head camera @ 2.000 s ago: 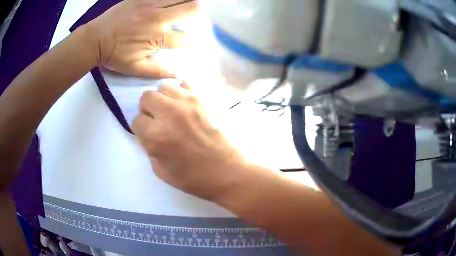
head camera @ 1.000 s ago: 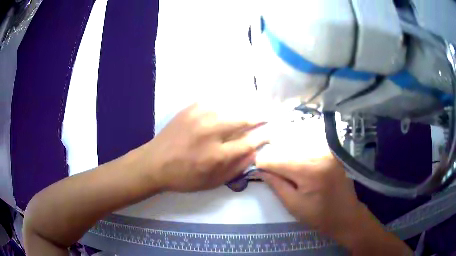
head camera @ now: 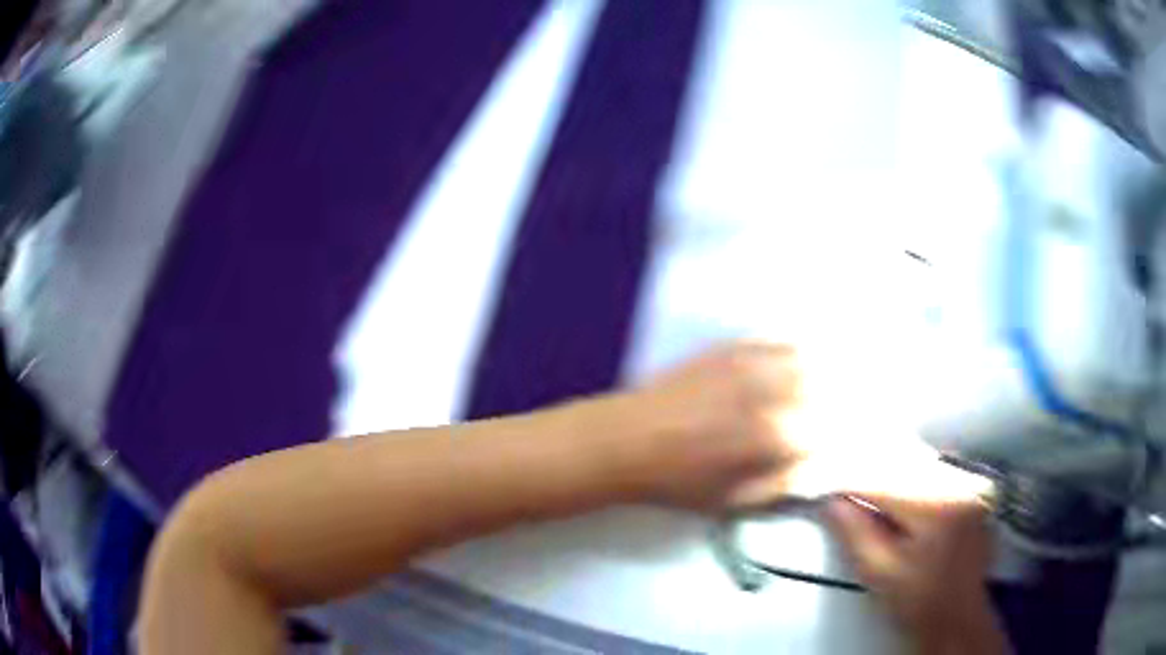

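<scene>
A dark purple cut panel (head camera: 582, 218) lies as a long strip left of a bright white area, perhaps the white panel (head camera: 767, 166); glare hides its edges. My left hand (head camera: 722, 429) is curled at the front of this white area. My right hand (head camera: 921, 550) is low, right of it, with thumb and fingers near a thin dark curved edge between the hands. A small grey-green curved edge (head camera: 742, 557) shows beside my left fingers. Glare and blur hide both sets of fingertips, so I cannot tell what they grip.
The left stack of purple panels (head camera: 294, 243) lies along the left side. The sewing machine head (head camera: 1080, 294) is blurred at the right, with purple cloth (head camera: 1055, 608) below it. The grey table-edge ruler (head camera: 486, 621) runs along the front. Something blue (head camera: 118, 563) hangs at lower left.
The view has swung left, so the machine and hands appear further right. Since the first frame, my left hand has come down beside my right at the front of the white area.
</scene>
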